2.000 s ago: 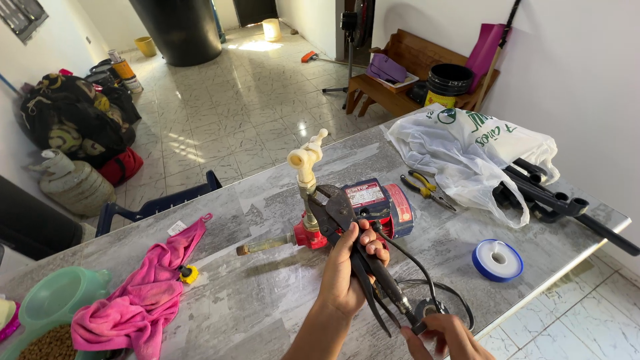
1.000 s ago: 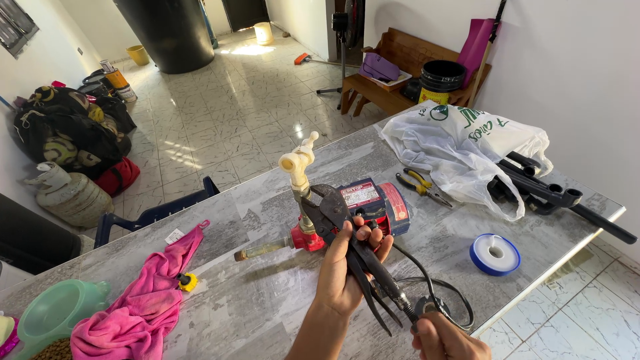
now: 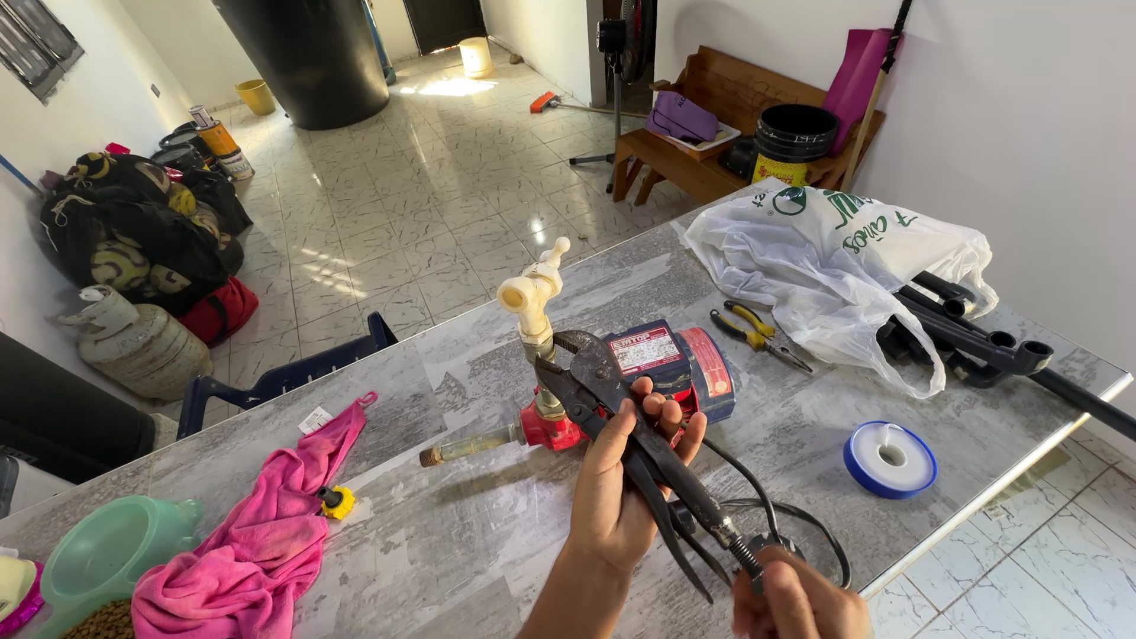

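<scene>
My left hand (image 3: 621,479) holds a pair of black locking pliers (image 3: 657,444) by the body, fingers curled round the fixed handle. The fingers of my right hand (image 3: 794,595) pinch the threaded adjusting screw at the handle's end. The plier jaws overlap the metal pipe fitting that rises from the red pump housing (image 3: 552,429); whether they touch it I cannot tell. A cream plastic tap (image 3: 532,297) tops the fitting. Behind my left hand lies the blue and red electric water pump (image 3: 661,355), with a corroded pipe (image 3: 470,445) pointing left and a black cable near my right hand.
Right on the table are yellow-black pliers (image 3: 754,335), thread seal tape on a blue spool (image 3: 890,460), a white plastic bag (image 3: 834,257) and black pipes (image 3: 985,342). Left lie a pink cloth (image 3: 257,541), a yellow-black fitting (image 3: 336,502) and a green bowl (image 3: 115,550). A blue chair (image 3: 284,377) stands beyond.
</scene>
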